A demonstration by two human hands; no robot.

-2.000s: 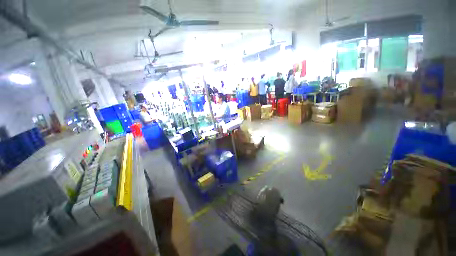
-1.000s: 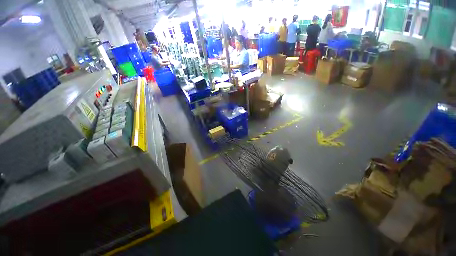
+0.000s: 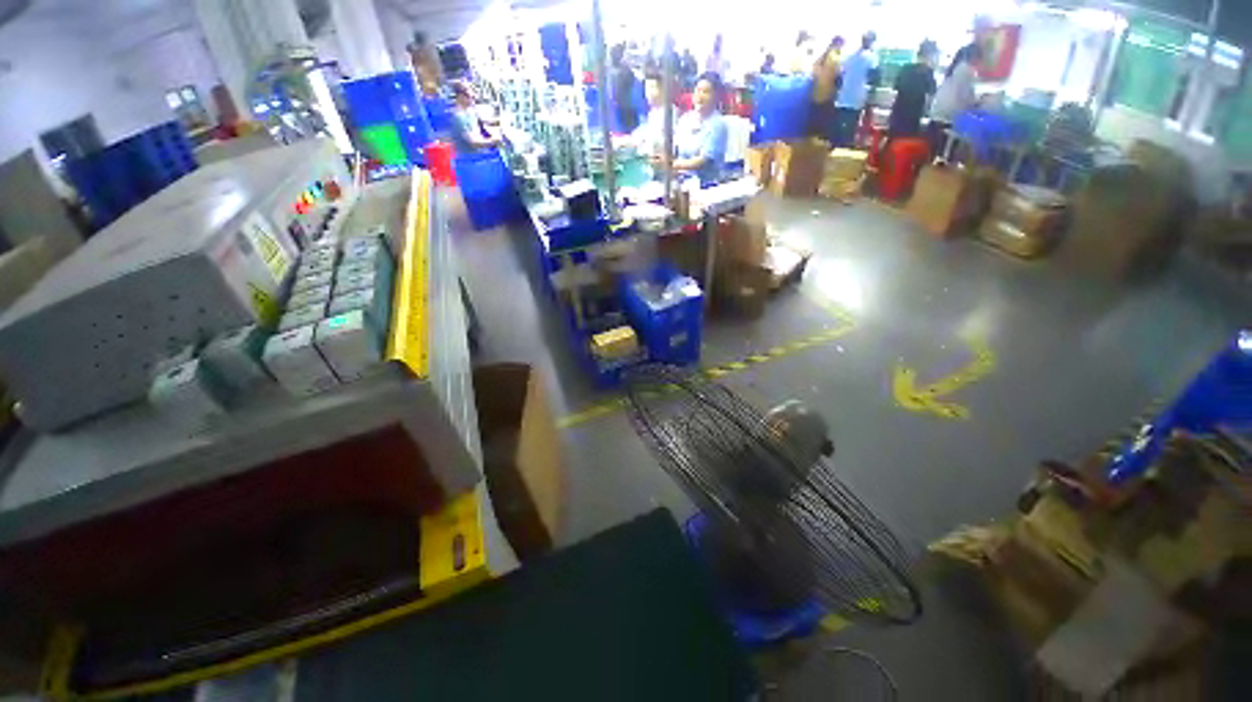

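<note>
Neither of my hands is in the picture. The heat-shrink tunnel (image 3: 151, 274), a large grey-white machine with a perforated side and coloured buttons, stands at the left. White and teal product boxes (image 3: 299, 359) stand in rows on top of it, beside a long yellow rail (image 3: 413, 281). The dull red-brown tunnel curtain (image 3: 275, 497) hangs over the dark mesh conveyor (image 3: 261, 624). A yellow end guard (image 3: 453, 546) is at the belt's corner. The dark green work table (image 3: 549, 631) lies at the bottom, cut off by the edge.
A pedestal fan (image 3: 769, 487) stands right of the table. An open brown carton (image 3: 522, 453) stands beside the machine. Crumpled scrap cardboard (image 3: 1126, 590) and a blue crate (image 3: 1208, 405) are at the right. Several people are at benches further back, including a seated person (image 3: 703, 137).
The view has tilted down and turned, bringing the tunnel mouth and green table into the picture. The machine, fan and floor show more sharply. No hand appears in any frame.
</note>
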